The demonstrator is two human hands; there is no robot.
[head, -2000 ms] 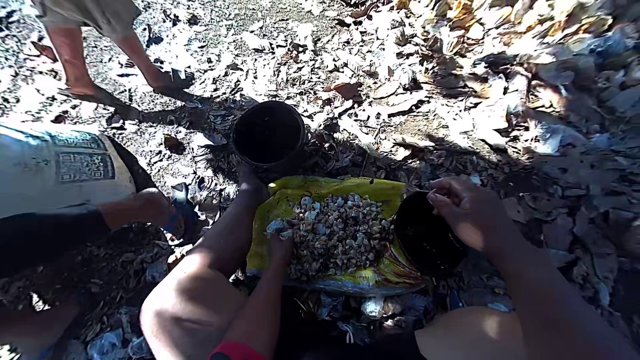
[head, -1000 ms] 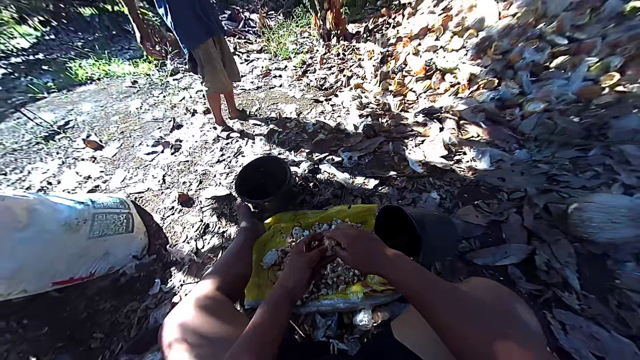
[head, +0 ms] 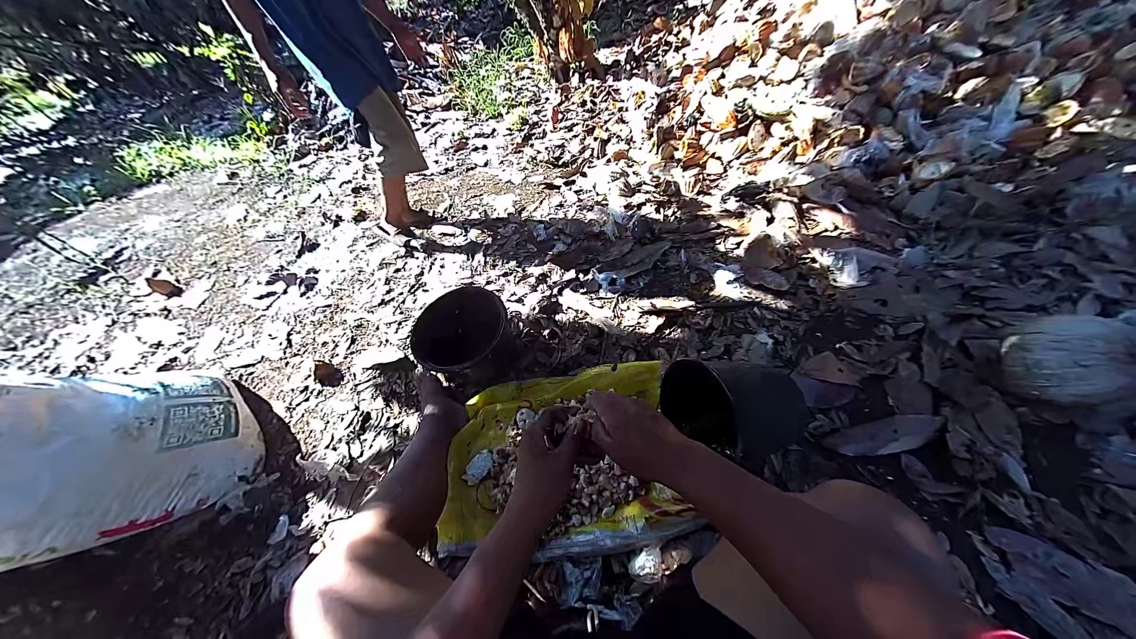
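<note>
A yellow plastic sack [head: 461, 506] lies flat between my legs, bearing a heap of small pale pieces [head: 599, 493], perhaps seeds or nuts. Over the heap my left hand [head: 548, 453] and my right hand [head: 626, 430] meet, fingers bent together; whatever is between the fingertips is too dark and small to tell. A pale lump [head: 479, 467] rests on the sack, left of my left hand. Just right of the sack a black plastic bucket [head: 763, 408] lies tipped on its side, its mouth toward the heap. Another black bucket [head: 461, 333] is beyond the sack, near my left foot.
A large white sack [head: 115, 470] with a printed code lies at the left. Another person [head: 390, 133] stands at the upper left. A big pile of husks or shells [head: 887, 106] covers the upper right. Dry leaves [head: 887, 435] litter the ground, and a rounded pale object [head: 1069, 359] is at the right.
Two seconds ago my right hand was at the right bucket and my left on the heap's left side; now both meet over the heap. The right bucket now lies tipped. The view has tilted up.
</note>
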